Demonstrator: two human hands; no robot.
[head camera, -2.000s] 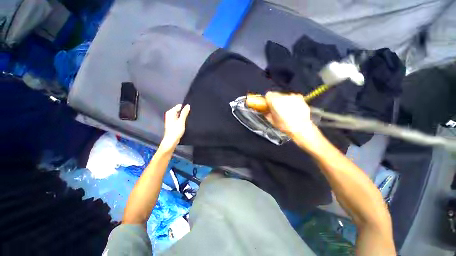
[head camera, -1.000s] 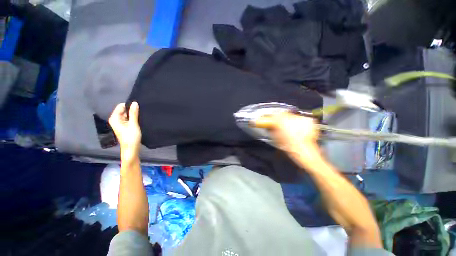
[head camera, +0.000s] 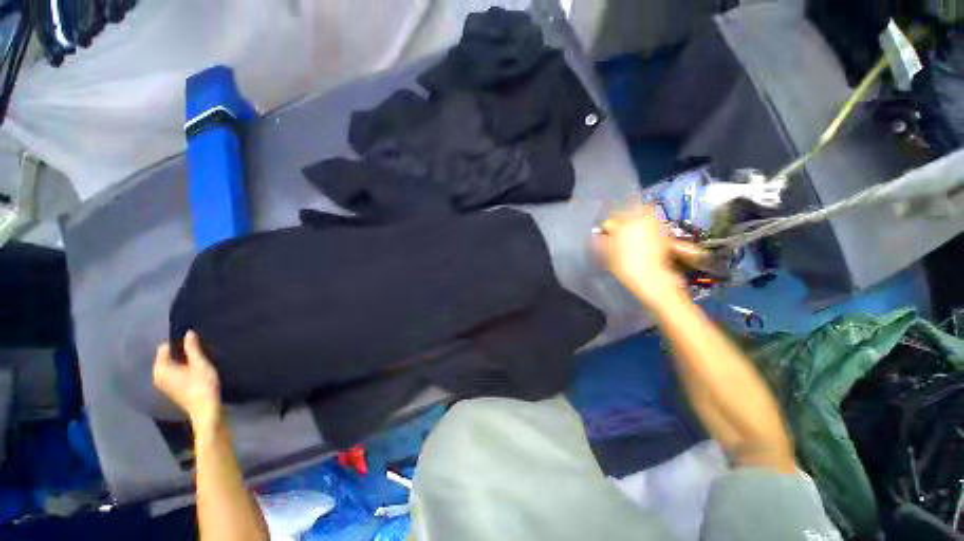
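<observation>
A black garment (head camera: 370, 301) lies spread along the grey padded pressing table (head camera: 285, 137). My left hand (head camera: 190, 378) grips its left end, thumb on top and fingers at the edge. My right hand (head camera: 640, 254) is blurred at the table's right end, off the cloth, at the cluttered iron rest (head camera: 698, 206). A brownish, handle-like part shows beside that hand, but the iron's body is not clear, and I cannot tell if the hand holds it.
Crumpled black cloth (head camera: 476, 127) lies at the table's far side. A blue bar (head camera: 219, 169) lies at the far left. A pale hose (head camera: 835, 201) and yellow cable (head camera: 846, 106) run right from the rest. A green sack (head camera: 835, 365) is at lower right.
My right hand has moved off the garment to the table's right end. My left hand still holds the garment's left end. The camera view has turned and shifted right.
</observation>
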